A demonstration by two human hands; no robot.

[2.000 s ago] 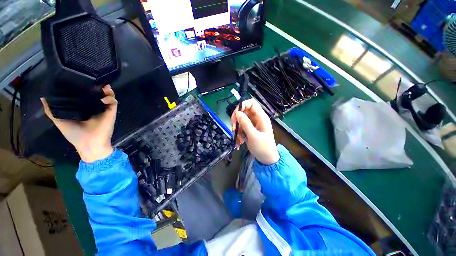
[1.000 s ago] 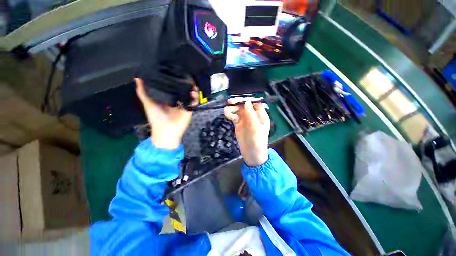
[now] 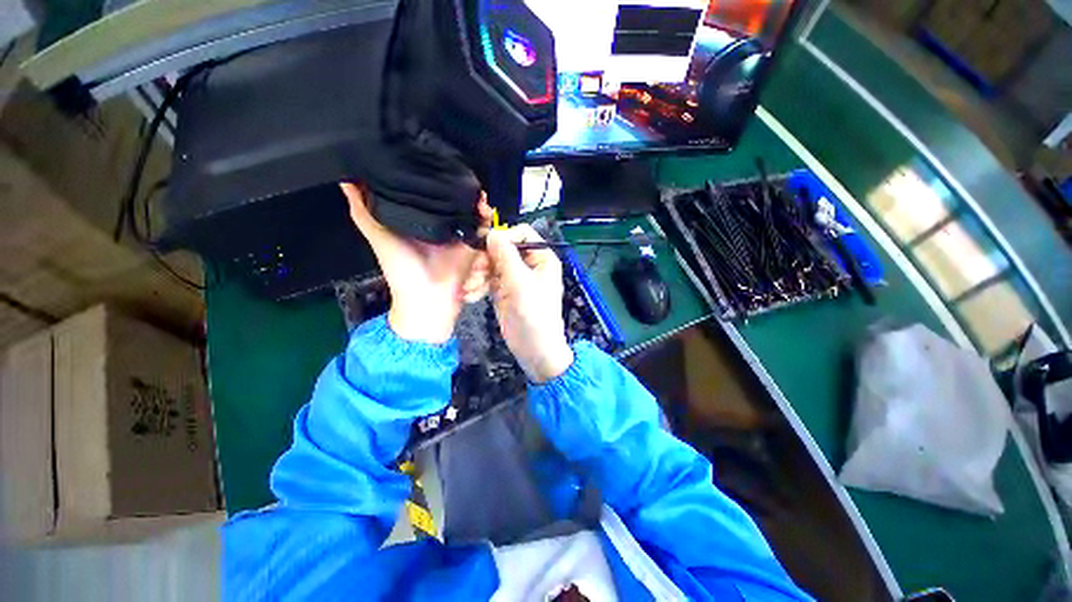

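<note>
My left hand (image 3: pixel 417 276) holds a large black gaming headset (image 3: pixel 429 106) upright from below, at its lower earcup. The upper earcup shows a glowing logo and a coloured ring. My right hand (image 3: pixel 528 288) is at the lower earcup's edge and pinches a thin black boom microphone (image 3: pixel 576 243), which points right. The fingers hide where its end meets the earcup. The near tray (image 3: pixel 597 308) of small black blocks is partly hidden under my hands.
A monitor (image 3: pixel 647 100) stands behind, a black computer case (image 3: pixel 276 165) at left. A mouse (image 3: pixel 642 291) lies left of the far tray of microphones (image 3: pixel 758 247), beside a blue bin (image 3: pixel 852 241). A bulging light-grey bag (image 3: pixel 929 417) lies at right. A carton (image 3: pixel 124 423) is at lower left.
The headset has turned, showing its lit logo. My right hand has moved from beside the near tray to the lower earcup with the microphone. The view has shifted, and the mouse now shows.
</note>
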